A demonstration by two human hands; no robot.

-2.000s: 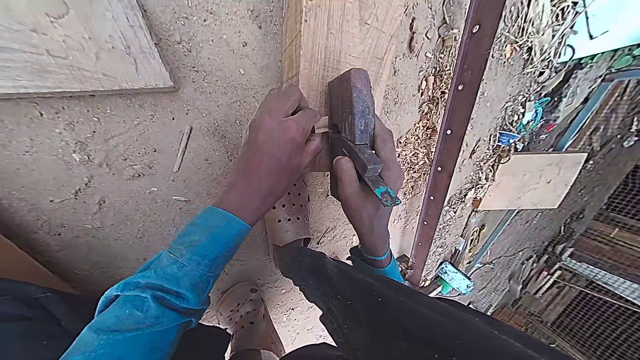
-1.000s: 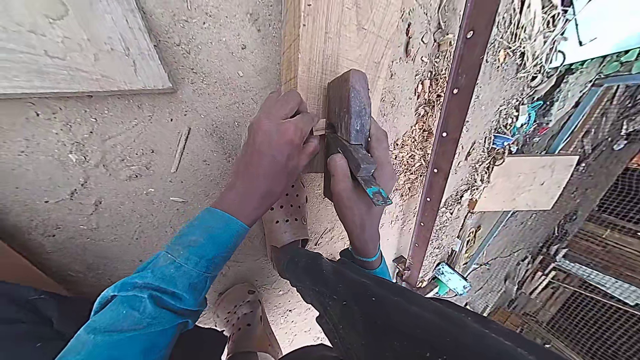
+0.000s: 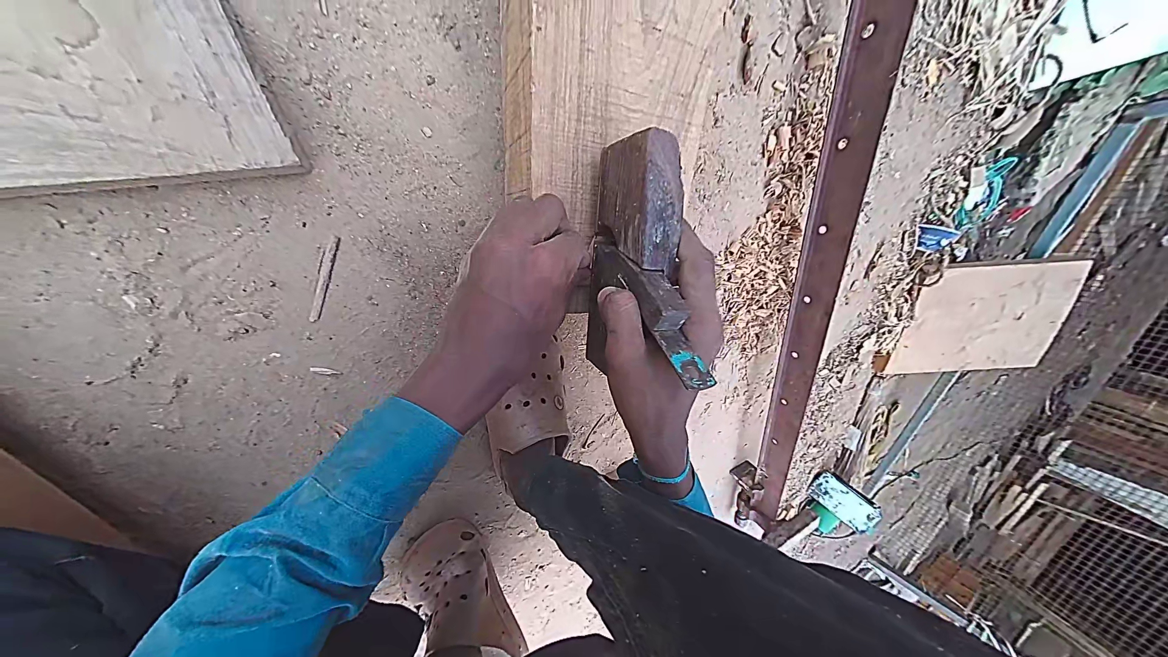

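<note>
A dark wooden hand plane [image 3: 641, 196] is tilted over the near end of a pale wooden board [image 3: 613, 91]. Around its body closes my right hand [image 3: 659, 374], the thumb beside the wedge and the plane iron [image 3: 689, 365], whose end has turquoise paint. My left hand [image 3: 522, 274] is closed against the plane's left side, its fingertips at the mouth. Whatever may be between those fingertips is hidden now.
On the sandy ground, a wide plank [image 3: 137, 100] lies at upper left and a thin wood strip [image 3: 324, 278] below it. Wood shavings [image 3: 762, 265] lie between the board and a long brown metal bar [image 3: 821, 228]. My clog-shod feet are just below the board; a thin panel [image 3: 990, 315] is at right.
Earlier, a pale sliver showed between my left fingertips and the plane; it is not visible now. Both hands stay at the plane, nearly in the same place.
</note>
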